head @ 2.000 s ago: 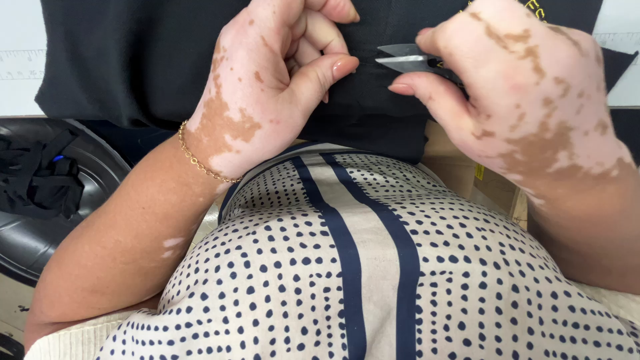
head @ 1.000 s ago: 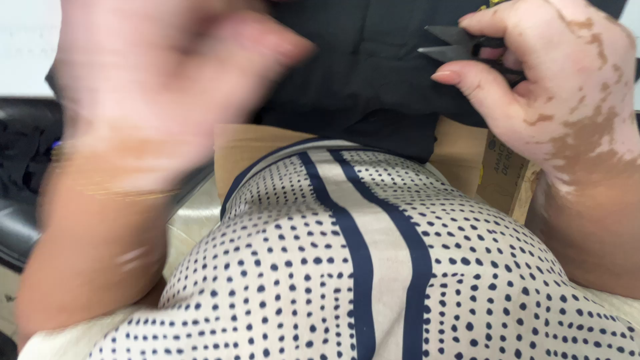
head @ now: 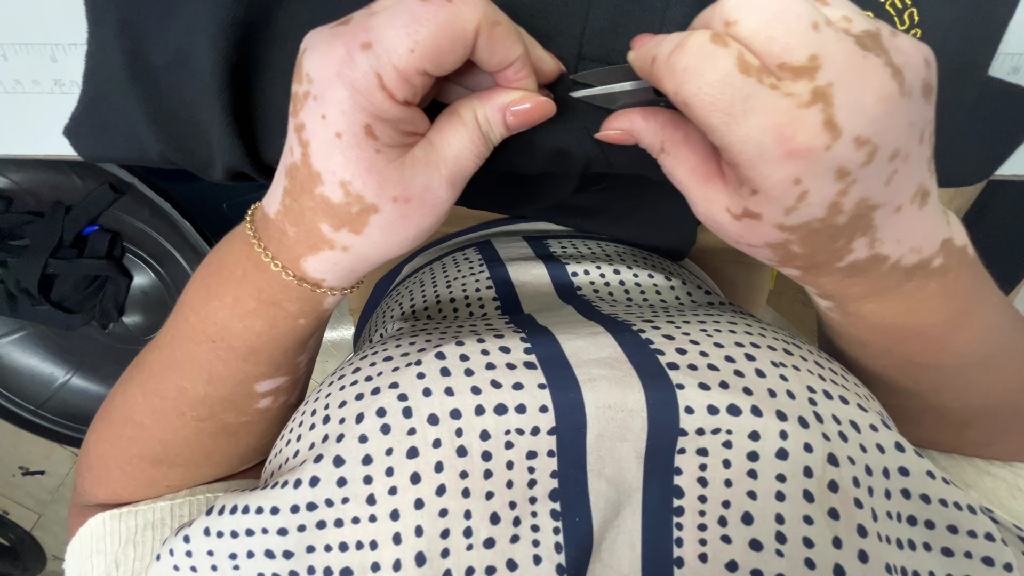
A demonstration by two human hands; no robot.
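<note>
Black fabric with yellow embroidered letters at its right lies across the upper part of the head view. Over it, my left hand has its thumb and forefinger pinched together on something tiny and dark, too small to tell. My right hand grips thread snips; their two pointed metal blades stand apart and point left, close to my left fingertips. The handles of the snips are mostly hidden in my right palm.
A round black plastic bin with black fabric scraps stands at the left, below table level. White ruler markings run along the table at the upper left. Brown cardboard shows beneath the fabric.
One second ago my left hand was blurred, farther left and away from the snips. It is now back beside the blade tips, pinched. The snips have stayed in my right hand.
</note>
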